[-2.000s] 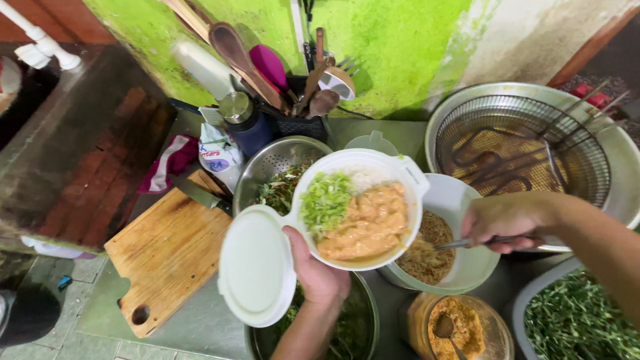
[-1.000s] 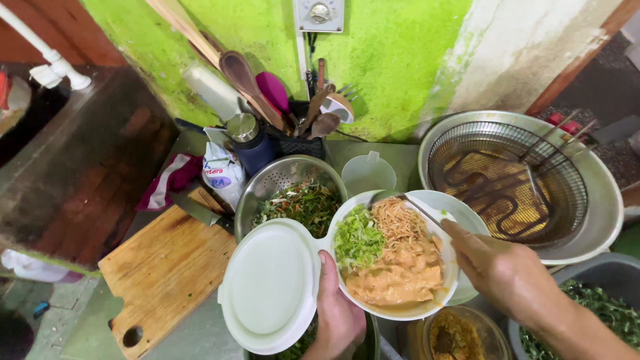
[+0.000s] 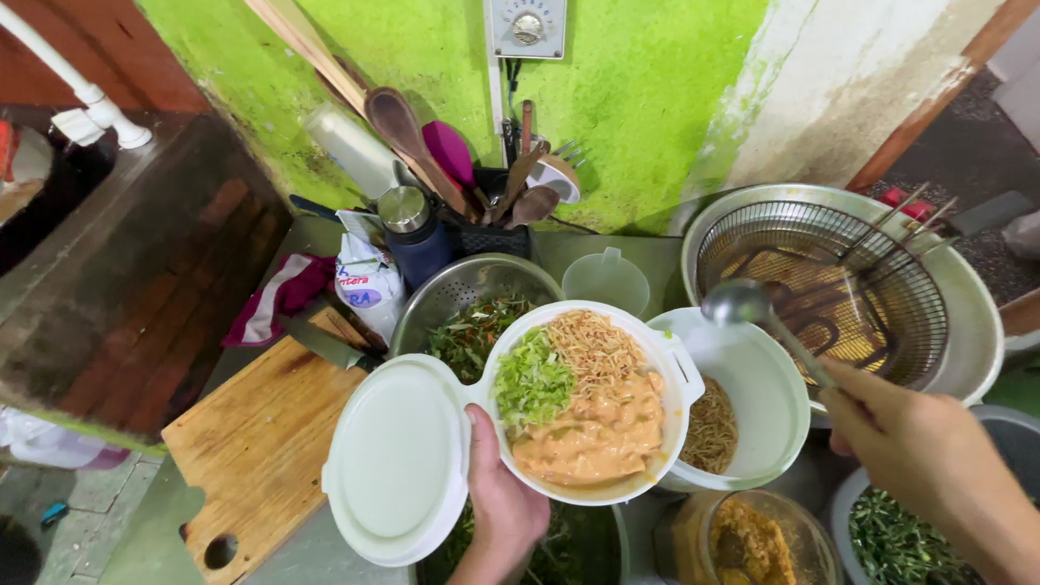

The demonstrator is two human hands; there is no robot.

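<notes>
My left hand [image 3: 508, 487] supports a round white hinged food container [image 3: 678, 382] from below, its lid [image 3: 398, 459] folded out to the left. In the container lie chopped greens [image 3: 532, 378] at the left, crisp brown shreds [image 3: 597, 345] at the top and a creamy orange sauce [image 3: 593, 439] below. My right hand [image 3: 886, 422] grips the handle of a metal ladle [image 3: 737, 302], whose bowl hangs over the rim of a white tub [image 3: 768, 390]. More brown shreds [image 3: 711, 426] lie in that tub, partly hidden by the container.
Left stand a wooden cutting board [image 3: 260, 447] with a knife [image 3: 325, 343], a blue flask [image 3: 413, 236] and a steel colander [image 3: 479, 276]. A wire basket [image 3: 821, 284] sits in a metal basin at right. A jar of orange paste [image 3: 751, 540] and a tub of greens [image 3: 910, 536] are nearby.
Brown shreds now cover the upper part of the container, where white food showed two seconds ago. My right hand has moved from over the container to its right, with the ladle raised.
</notes>
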